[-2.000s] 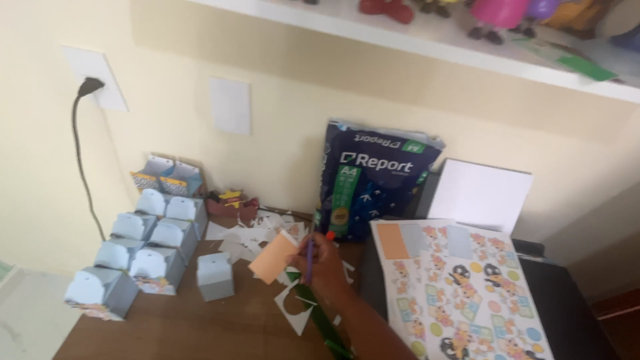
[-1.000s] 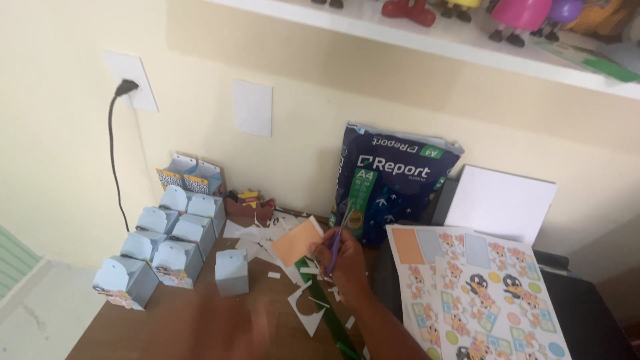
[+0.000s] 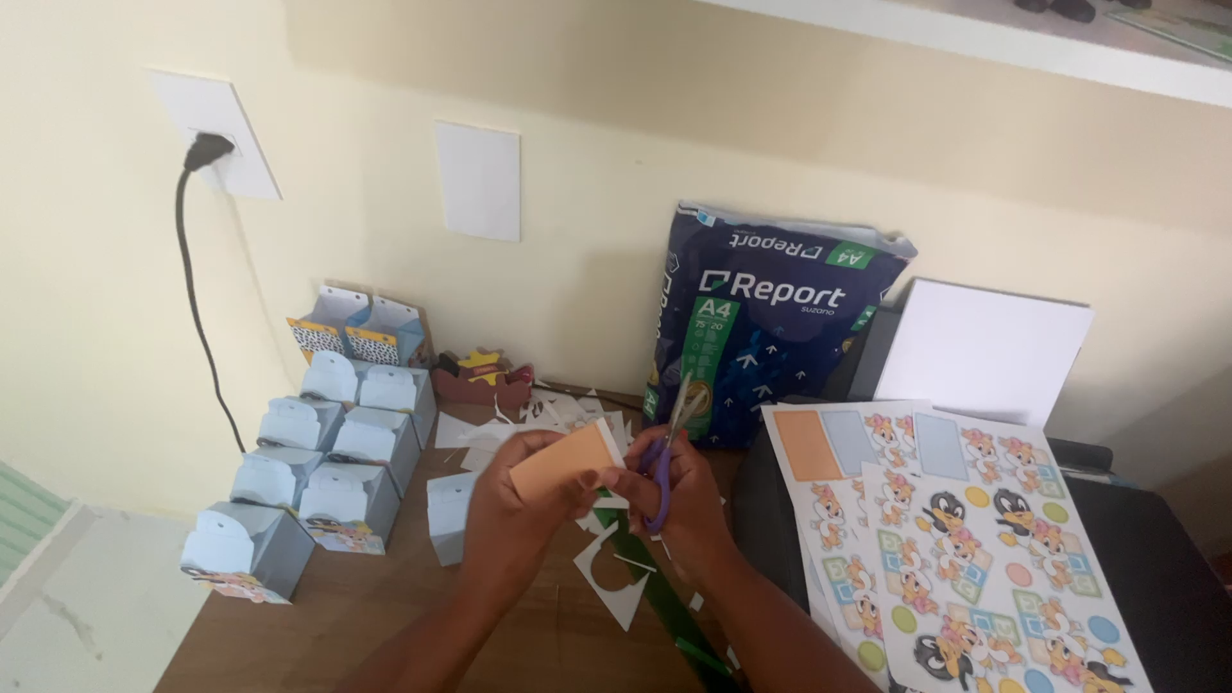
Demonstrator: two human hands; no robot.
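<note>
My left hand [image 3: 525, 510] grips an orange paper rectangle [image 3: 563, 462] by its left and lower edges. Purple-handled scissors [image 3: 660, 481] are in my right hand [image 3: 674, 491], blades pointing up, while its thumb and fingertips touch the right end of the paper, where a white margin shows. Just left of my left hand stands a small light blue paper box [image 3: 448, 520], partly hidden. White paper scraps [image 3: 568, 414] lie behind my hands, and a cut sheet piece with a round hole [image 3: 616, 587] lies below them beside a green strip [image 3: 664, 597].
Several light blue paper boxes [image 3: 351, 505] stand in rows at the left of the wooden table [image 3: 385, 626]. A blue paper ream pack [image 3: 770, 318] leans on the wall. Printed cartoon sheets [image 3: 982, 558] lie on a black printer [image 3: 1155, 539] at right. A shelf [image 3: 962, 48] overhangs.
My left hand, not seen two seconds ago and only a blur one second ago, has come up to the orange paper and holds it. The right hand earlier had both paper and scissors.
</note>
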